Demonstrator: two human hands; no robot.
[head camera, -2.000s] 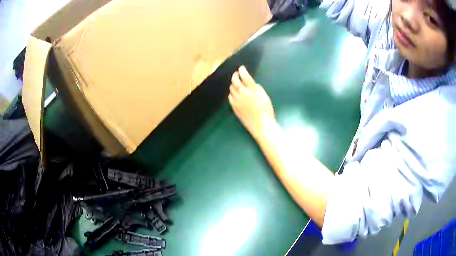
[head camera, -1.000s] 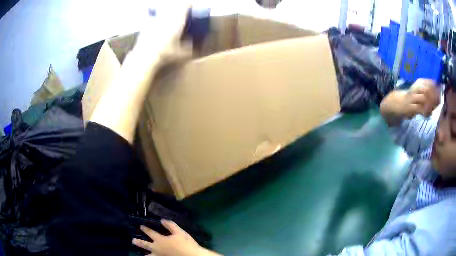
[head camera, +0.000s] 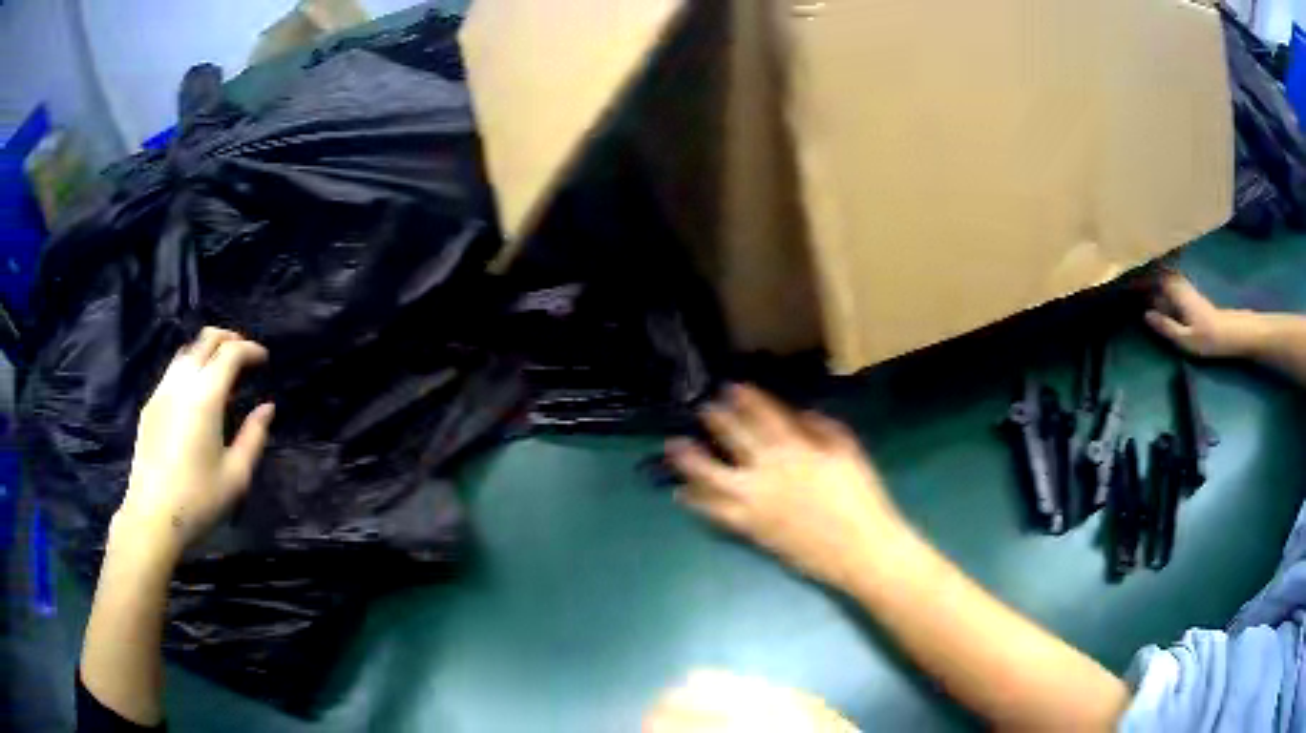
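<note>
A large crinkled black plastic bag (head camera: 301, 287) lies on the left of the green table. My left hand (head camera: 194, 437) is over the bag's left part, fingers apart and slightly curled, with nothing seen in it. What appears to be my right hand (head camera: 745, 705) shows as a pale blur at the bottom edge, mostly cut off; its fingers cannot be made out. Black plastic parts (head camera: 573, 408) lie in shadow between bag and carton, hard to tell apart from the bag. Several separate long black parts (head camera: 1124, 465) lie on the table at right.
A co-worker's bare hand (head camera: 795, 480) reaches across the middle to the dark parts. Their other hand (head camera: 1203, 318) is by the carton's right corner. The large open cardboard carton (head camera: 1003, 172) stands at the top. Another black bag (head camera: 1260, 122) is at the upper right.
The view has swung left and down, so the carton sits farther right. A black-sleeved arm was raised over the carton; my left hand is now low at the bag. Separate parts now show at right.
</note>
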